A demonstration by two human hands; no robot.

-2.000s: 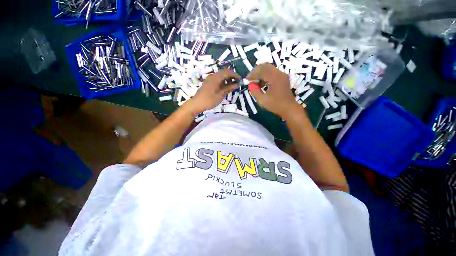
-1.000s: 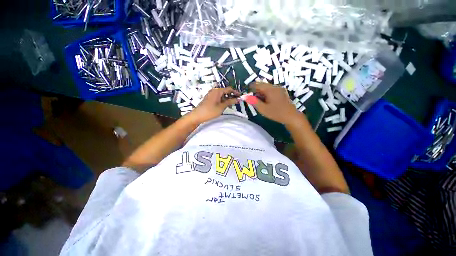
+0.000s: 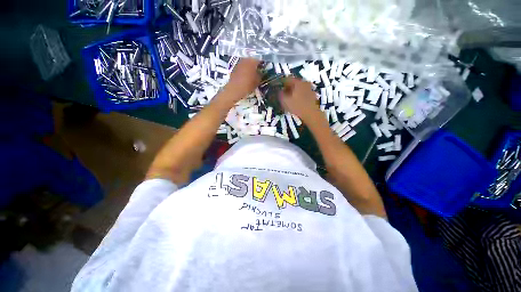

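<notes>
White sleeves (image 3: 354, 91) lie loose in a large pile in front of me. Slim metal tubes (image 3: 185, 34) lie in a heap at the pile's left. My left hand (image 3: 245, 75) reaches to the back of the pile, beside the clear bag; its fingertips are dark and blurred. My right hand (image 3: 298, 98) is over the middle of the pile, its fingers bent. A few thin dark pins (image 3: 272, 81) show between the two hands. I cannot tell whether either hand holds a part.
A blue tray (image 3: 161, 94) of metallic pieces stands at the left, another behind it. A clear poly bag (image 3: 365, 28) lies behind the pile. A clear box (image 3: 451, 108), a blue lid or tray (image 3: 440, 174) and a blue tray of pieces are at right.
Both hands have moved apart and away from me, the left one farthest. The small white piece between the fingertips and the red finger cover no longer show. The whole view has shifted slightly.
</notes>
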